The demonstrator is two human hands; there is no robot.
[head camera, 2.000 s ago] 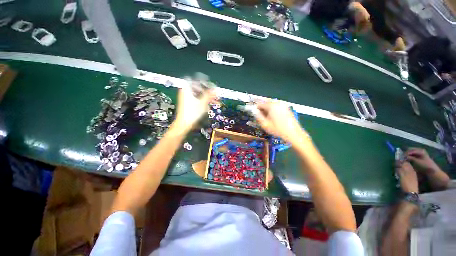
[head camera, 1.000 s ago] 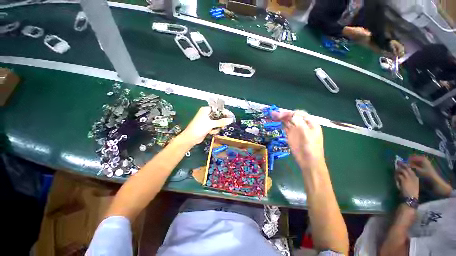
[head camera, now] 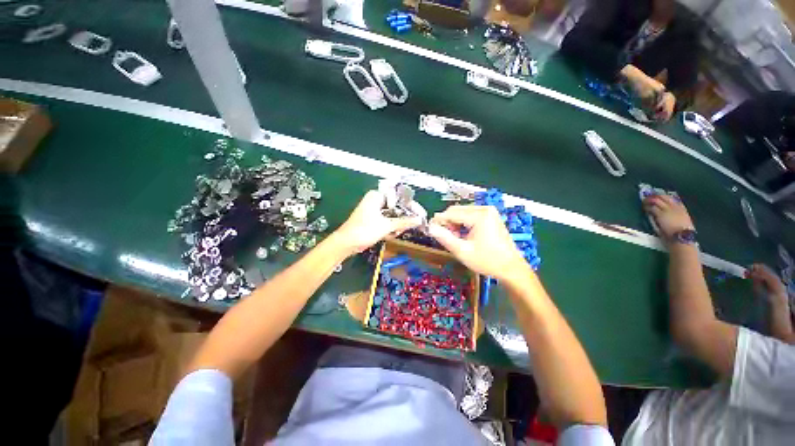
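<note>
My left hand (head camera: 373,225) holds a bunch of small silvery pieces (head camera: 401,199) above the back edge of the parts box (head camera: 477,327). My right hand (head camera: 475,237) is just right of it, its fingertips pinched at the end of the bunch; what they pinch is too small to tell. Small red-and-blue components (head camera: 423,305) fill the box. Blue cylinders (head camera: 521,233) are heaped behind and right of my right hand. A loose pile of grey-green and silvery subassemblies (head camera: 288,196) lies left of the box, with small pale round parts (head camera: 207,266) at its near end.
White housings (head camera: 450,128) lie on the green line behind a pale rail (head camera: 349,163). A grey post (head camera: 214,70) stands at the rail, left of my hands. A brown carton (head camera: 22,131) sits at far left. A person's hand (head camera: 669,216) at right touches a housing; other people work across the line.
My right hand has come back from the blue heap to my left hand. The neighbour's arm at right has reached out over the line. The view has shifted slightly.
</note>
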